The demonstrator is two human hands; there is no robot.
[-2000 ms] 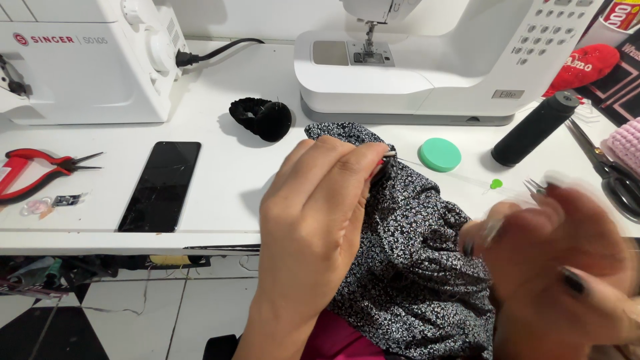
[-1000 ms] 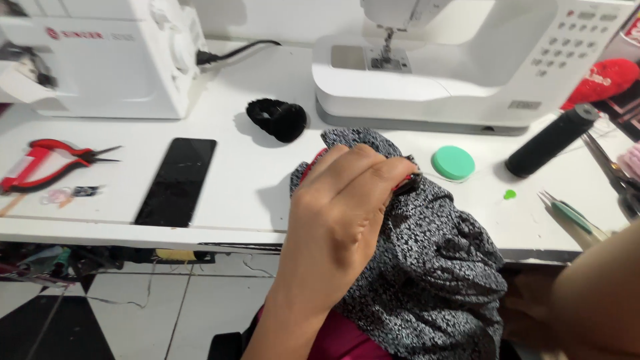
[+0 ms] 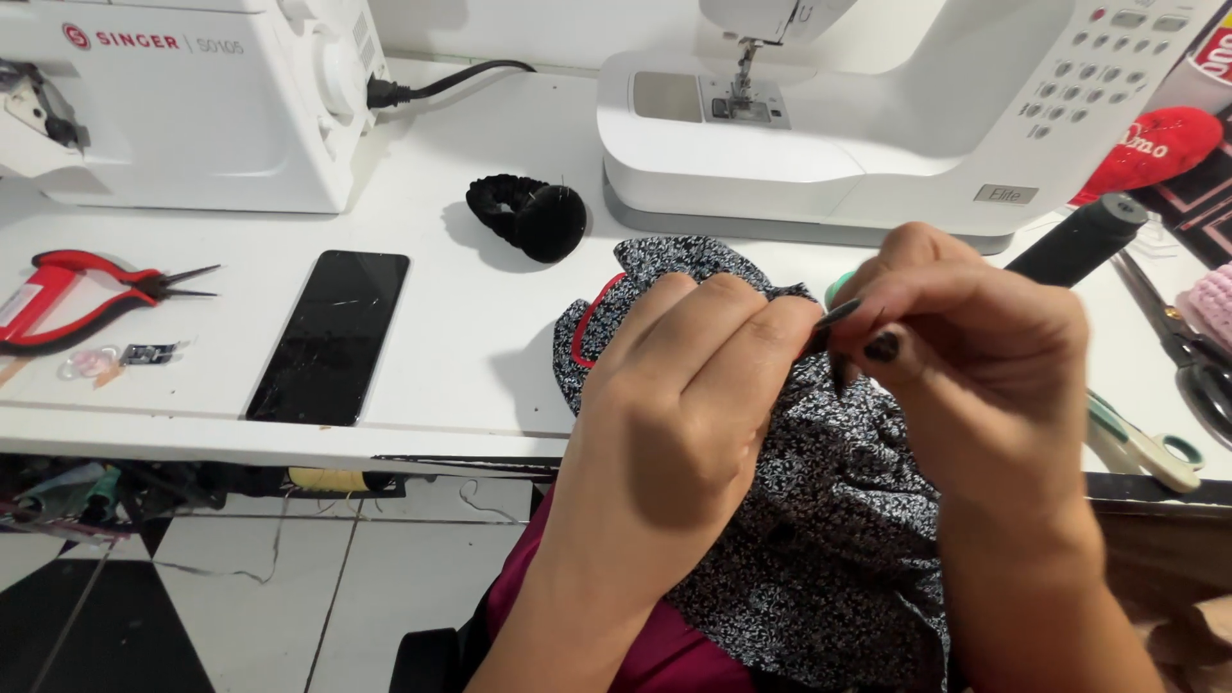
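Note:
Black-and-white patterned fabric (image 3: 828,539) with a strip of red edging (image 3: 589,332) hangs over the table's front edge and down over the lap. My left hand (image 3: 688,414) grips it near the top, fingers curled over the cloth. Just to the right, my right hand (image 3: 972,356) has thumb and forefinger pinched together by the left fingertips; whether a needle or thread is between them is too small to tell. Behind the right fingers a green round disc (image 3: 840,287) is partly hidden. Small scissors (image 3: 1141,443) with pale handles lie right of that hand, partly covered.
A white sewing machine (image 3: 731,164) stands behind the hands, a Singer machine (image 3: 202,106) at left. On the table (image 3: 462,366) lie a black pincushion (image 3: 549,221), a phone (image 3: 332,337), red-handled pliers (image 3: 87,298), a black thread spool (image 3: 1078,241) and large black-handled scissors (image 3: 1174,337).
My right hand, low at the right edge one second ago, has come up beside my left hand. The small scissors have lain on the table since that earlier frame. My left hand still grips the fabric.

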